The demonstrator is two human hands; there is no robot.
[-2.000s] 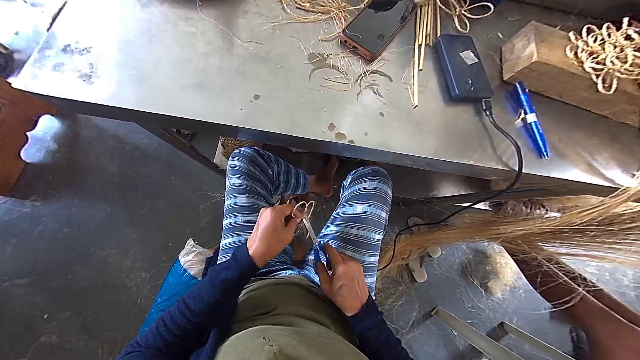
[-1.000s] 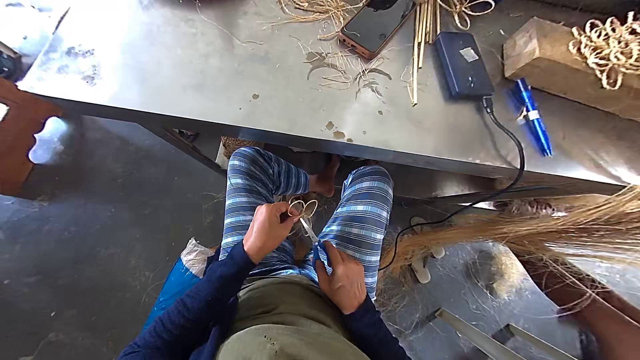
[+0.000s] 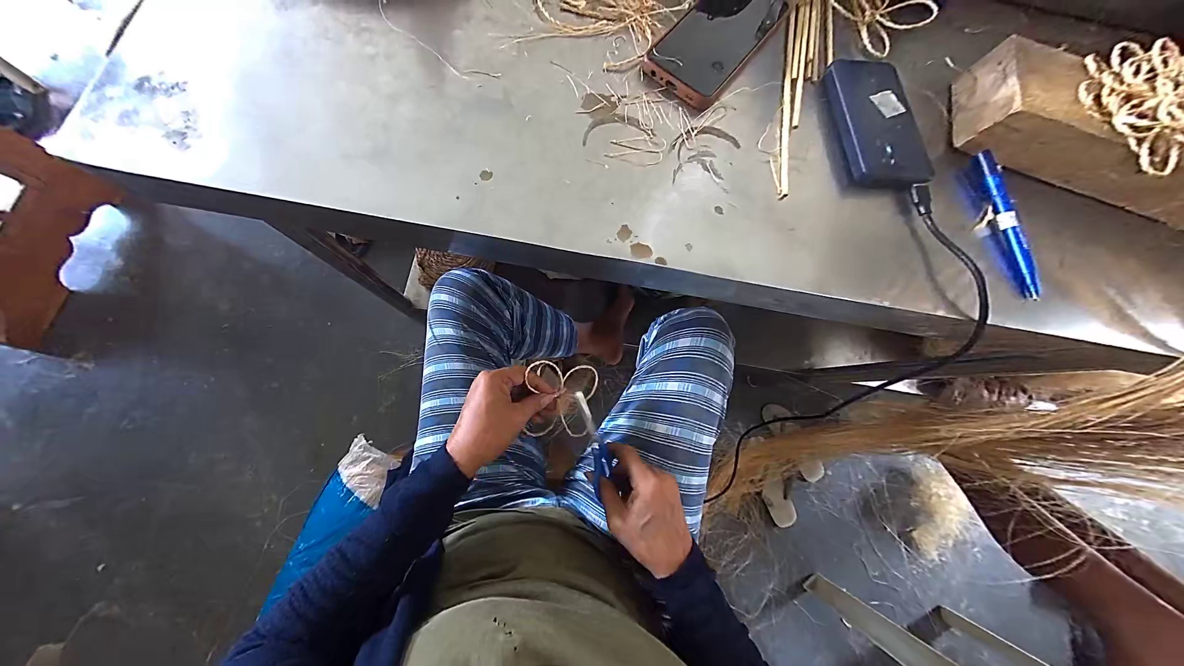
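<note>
Above my lap, my left hand [image 3: 500,416] pinches a small piece of looped twine [image 3: 581,377], with petal-like loops spreading to the right of my fingertips. My right hand [image 3: 647,509] grips the blue handle of a pair of scissors or a similar cutting tool [image 3: 603,455]. Its light-coloured blade end points up and left, close beside the twine loops. Whether the blade touches the twine I cannot tell.
On the metal table [image 3: 370,139] lie a phone [image 3: 717,46], thin sticks [image 3: 794,92], a dark power bank [image 3: 877,125] with a cable, a blue pen [image 3: 1008,227] and a wooden block [image 3: 1045,111] bearing coiled twine [image 3: 1142,102]. Long loose fibres [image 3: 879,435] extend at the right. A blue bag [image 3: 319,527] stands left.
The hand-held twine now shows its loops spread out more plainly. My right hand has turned, and the tool's blue handle shows more clearly in it.
</note>
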